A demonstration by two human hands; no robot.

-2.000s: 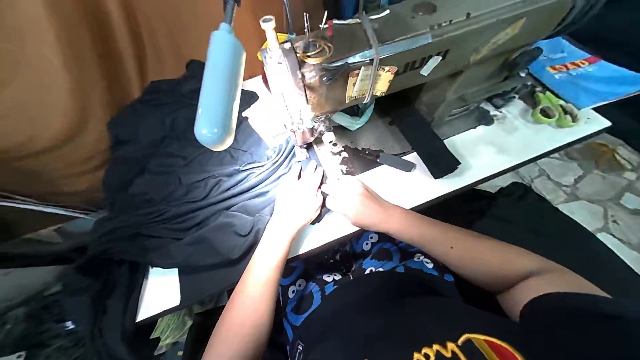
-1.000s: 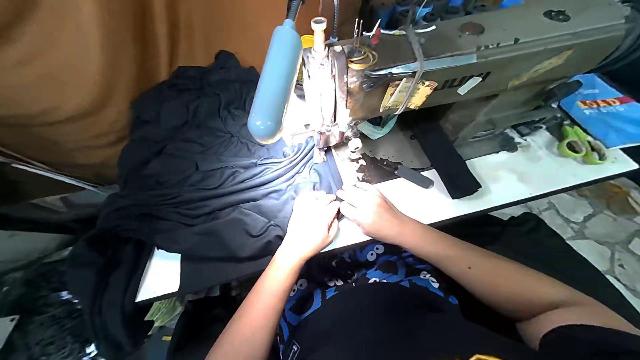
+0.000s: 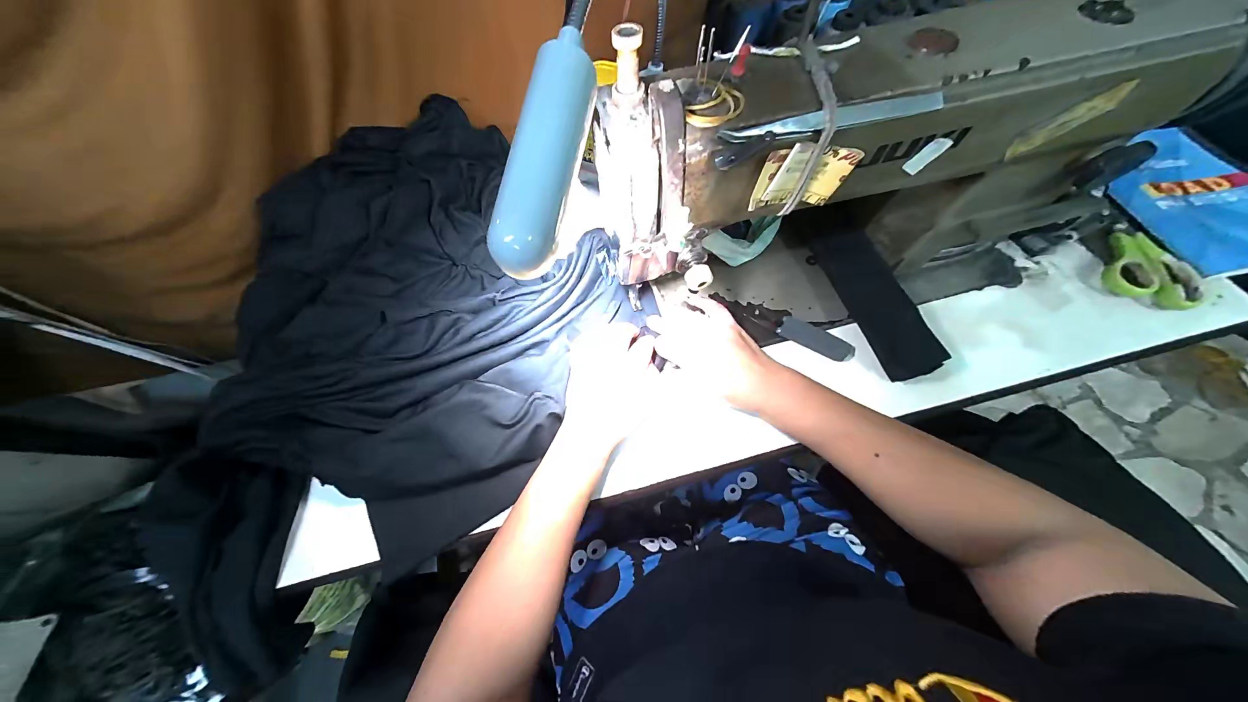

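Note:
Dark fabric (image 3: 390, 292) lies gathered over the left of the white table, its right edge running to the needle area of a Juki sewing machine (image 3: 868, 146). My left hand (image 3: 609, 375) has its fingers closed on the fabric edge just in front of the presser foot (image 3: 636, 295). Close beside it, my right hand (image 3: 710, 343) pinches the same edge near the needle plate; glare hides the exact grip. A blue lamp (image 3: 542, 156) shines on both hands. A narrow black strip of fabric (image 3: 882, 307) lies under the machine's arm.
Green-handled scissors (image 3: 1150, 273) and a blue printed packet (image 3: 1185, 200) lie at the right. A small dark tool (image 3: 816, 338) is on the table right of my right hand. The table's front edge (image 3: 1024, 385) runs close to my body; a brown curtain (image 3: 175, 146) hangs behind.
My hands, at the presser foot two seconds ago, came toward the table's front edge one second ago. Now my right hand is back nearer the foot. The view has shifted somewhat.

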